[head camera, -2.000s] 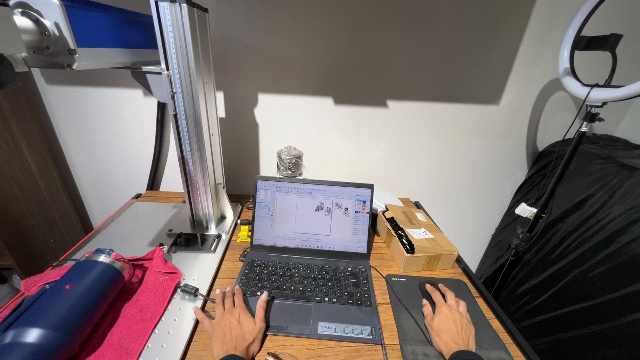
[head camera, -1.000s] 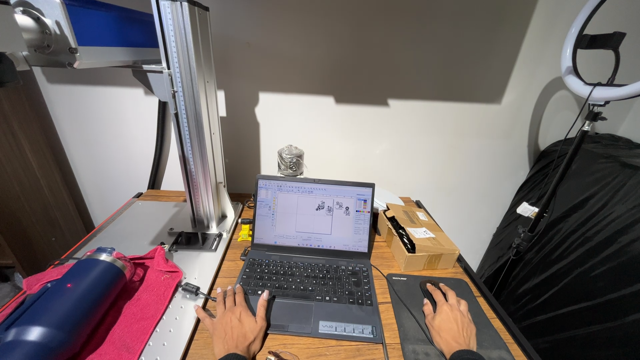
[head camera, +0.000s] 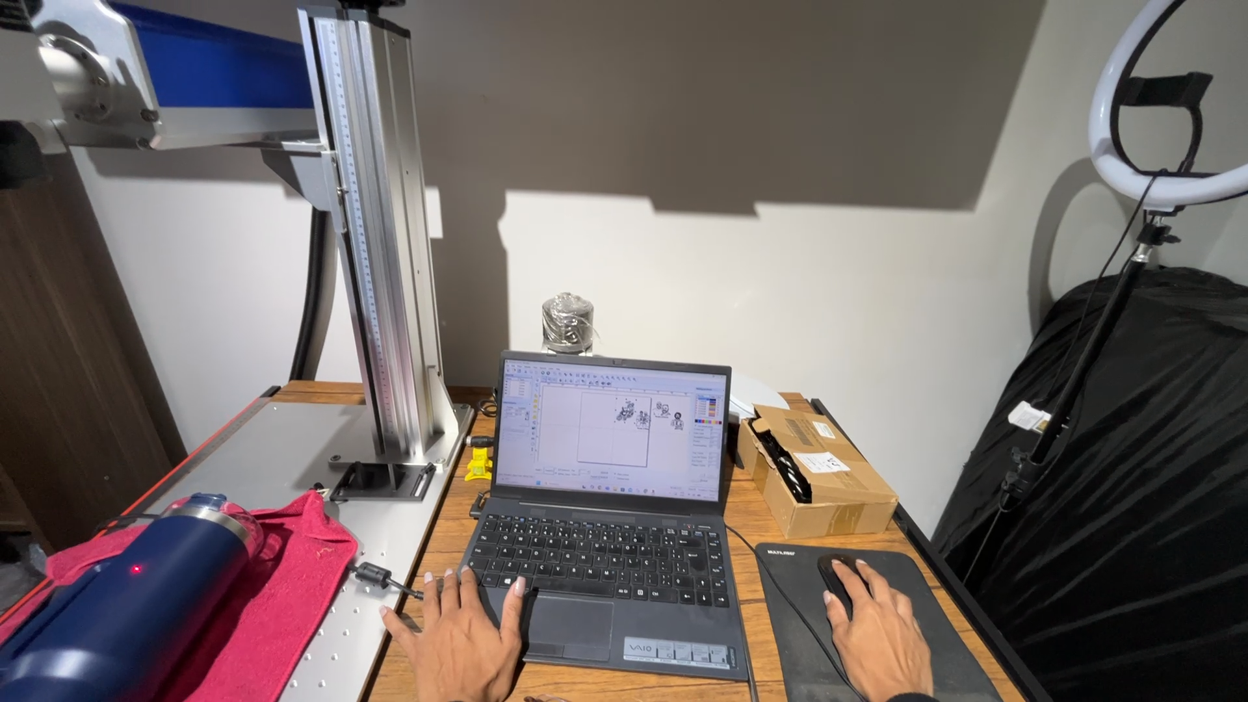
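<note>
My left hand (head camera: 462, 634) rests with spread fingers over the front left corner of a dark VAIO laptop (head camera: 570, 629) and the wooden table, holding nothing. On a black mouse pad (head camera: 795, 609), my right hand (head camera: 882, 629) lies over a wired black mouse (head camera: 837, 577). The laptop screen (head camera: 612, 429) shows a drawing program with several small black figures, some on a white page and some to its right. At the left, a navy metal bottle (head camera: 127, 604) lies on a pink cloth (head camera: 297, 575), with a red light dot on its side.
An aluminium column (head camera: 375, 244) with a scale carries a blue and silver machine arm (head camera: 224, 63) above a perforated metal base (head camera: 375, 526). A cardboard box (head camera: 838, 512) stands behind the mouse pad. A ring light (head camera: 1107, 117) on a stand and black fabric (head camera: 1150, 468) are at the right.
</note>
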